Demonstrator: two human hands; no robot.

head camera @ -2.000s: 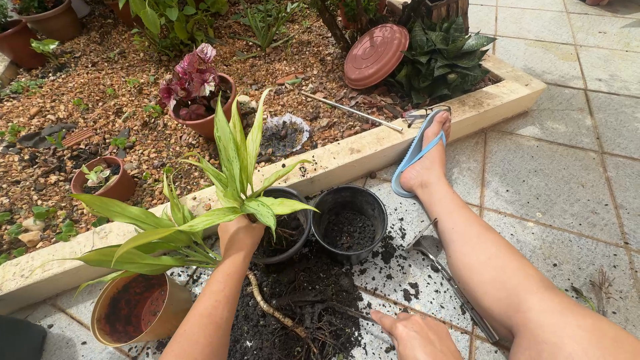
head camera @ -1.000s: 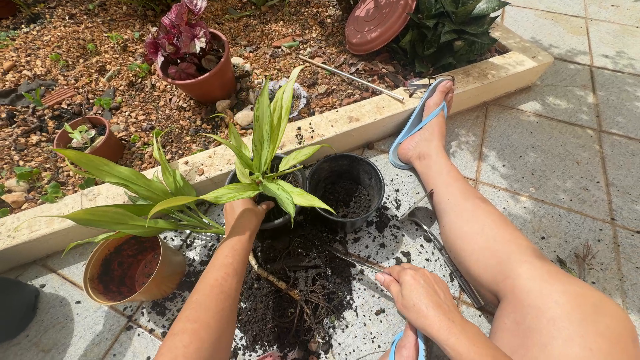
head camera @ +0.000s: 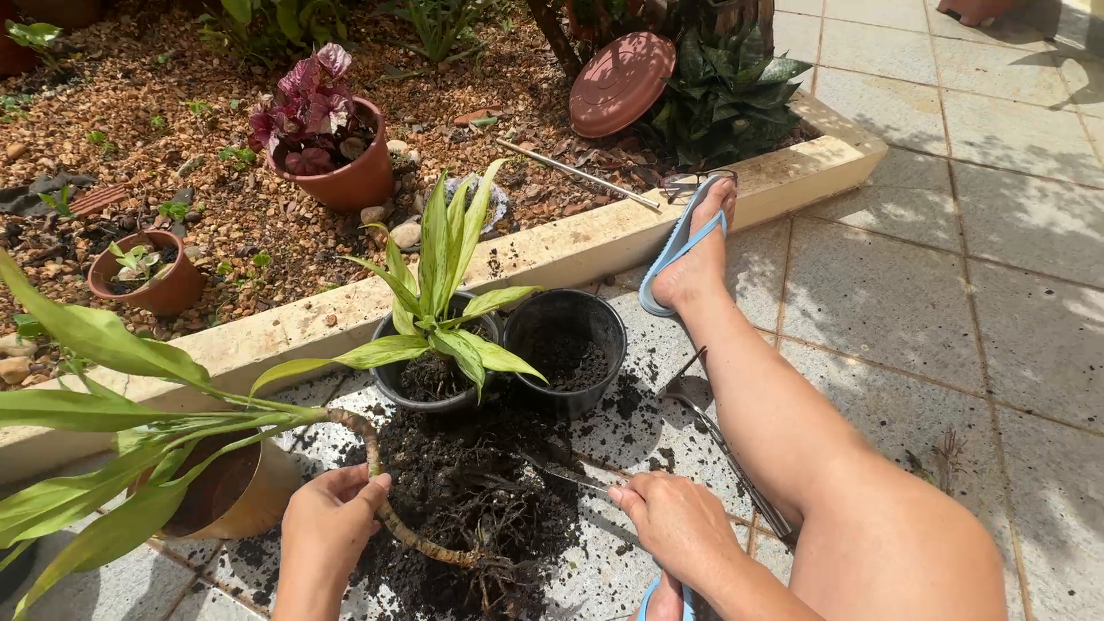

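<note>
My left hand [head camera: 336, 517] pinches the curved bare stem [head camera: 392, 517] of a long-leaved plant between thumb and fingers. Its green leaves [head camera: 95, 410] spread to the left, and its roots [head camera: 496, 573] lie on a heap of dark soil [head camera: 431, 466]. In my right hand [head camera: 677, 522] is a metal trowel [head camera: 565, 473], its blade tip at the soil. Beyond the heap, a leafy plant [head camera: 448, 328] stands in a black plastic pot [head camera: 392, 384]. Right beside it is a second black pot [head camera: 604, 379] with soil inside. A tan pot [head camera: 263, 487] lies tilted behind the leaves.
A metal hand tool [head camera: 733, 457] lies beside my right leg. Behind the pots runs a garden bed's raised edge [head camera: 285, 332], with a thin rod [head camera: 578, 172] and eyeglasses [head camera: 681, 185] on it. Terracotta pots [head camera: 345, 185] stand on the gravel. Stone tiles [head camera: 880, 293] extend right.
My left hand has left the base of the plant at the black pot and now holds the bare stem, lower and nearer me. The long-leaved plant has shifted left.
</note>
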